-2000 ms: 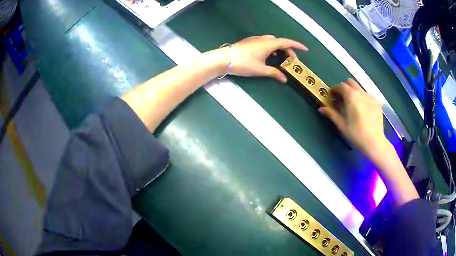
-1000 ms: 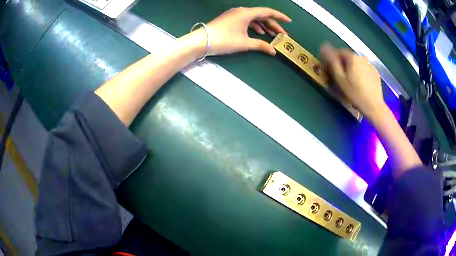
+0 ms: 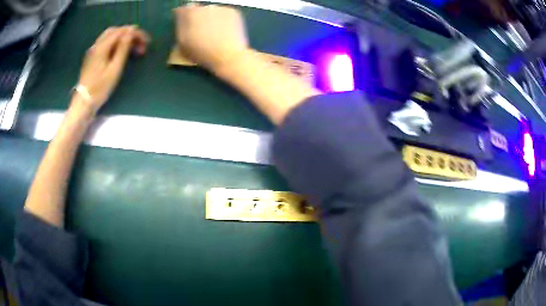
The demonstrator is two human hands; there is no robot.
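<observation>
A brass bar [image 3: 282, 61] lies on the green conveyor belt, its right end near the violet glow. My right hand [image 3: 211, 33] is over the bar's left part, blurred; whether the fingers grip it is hidden. My right forearm covers the bar's middle. My left hand [image 3: 112, 55] is at the left over the belt, apart from the bar, with nothing seen in it and fingers bent close together. A second brass bar [image 3: 257, 205] lies on the rounded green front ledge, its right end hidden by my right sleeve.
A silver rail [image 3: 173, 138] runs between belt and ledge. The black UV box [image 3: 383, 66] stands over the belt at the right, with grey hoses [image 3: 464, 75] and a white crumpled tissue [image 3: 410, 117]. Another brass bar [image 3: 440, 162] rests against its front.
The view has turned right, bringing the black box into sight. My left hand has moved off the bar's left end. My right hand has moved to the bar's left part.
</observation>
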